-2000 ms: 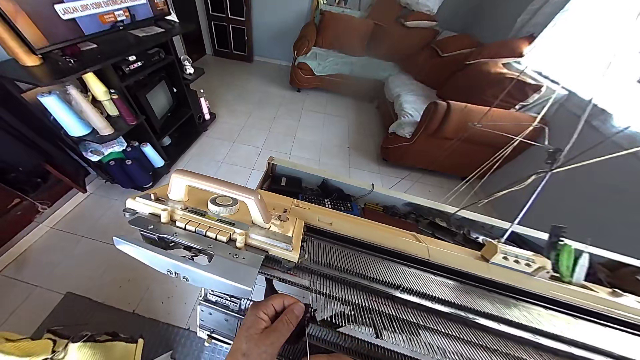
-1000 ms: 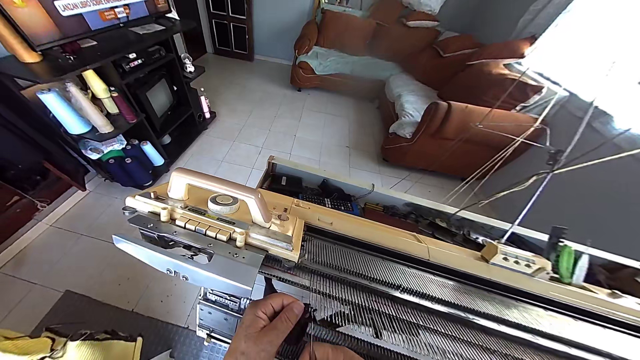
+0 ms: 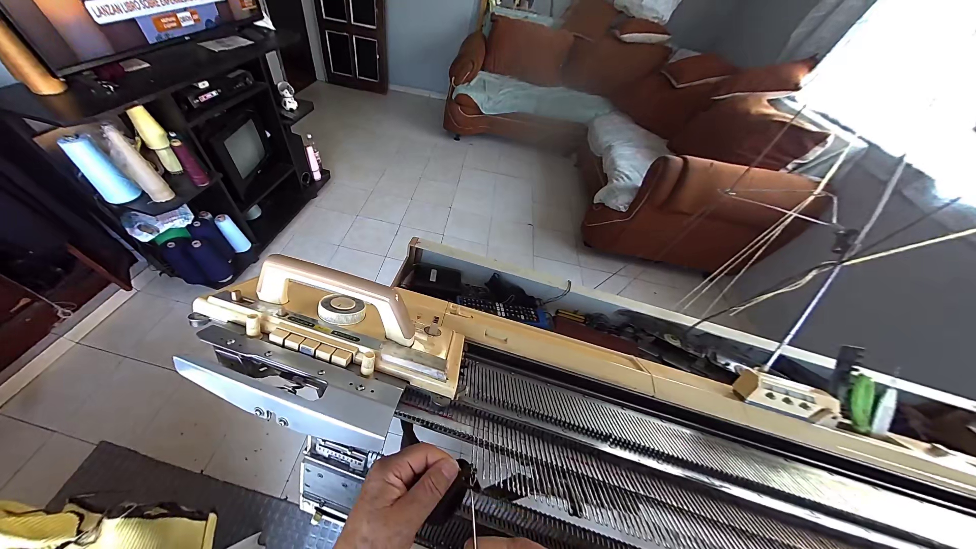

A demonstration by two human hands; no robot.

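A knitting machine with rows of metal needles (image 3: 610,442) runs from the middle to the lower right. Its cream carriage (image 3: 335,328) with a curved handle sits at the left end of the needle bed. My left hand (image 3: 404,496) pinches dark knitted fabric (image 3: 450,496) between thumb and fingers at the front needles, just right of the lower carriage (image 3: 335,473). At the bottom edge my right hand (image 3: 503,543) shows only in part, beside a thin metal rod (image 3: 474,518) that points up at the fabric. Whether its fingers grip the rod is hidden below the frame.
Behind the bed lies a long tray (image 3: 595,297) with a calculator-like keypad and tools. A yarn mast (image 3: 823,282) with strands rises at right. Yellow knitted fabric (image 3: 152,530) lies lower left. Yarn cones (image 3: 99,168) stand on a black shelf; a brown sofa (image 3: 686,206) stands behind.
My right hand shows less at the bottom edge than one second ago. My left hand stays at the dark fabric with only small shifts. The carriage has not moved.
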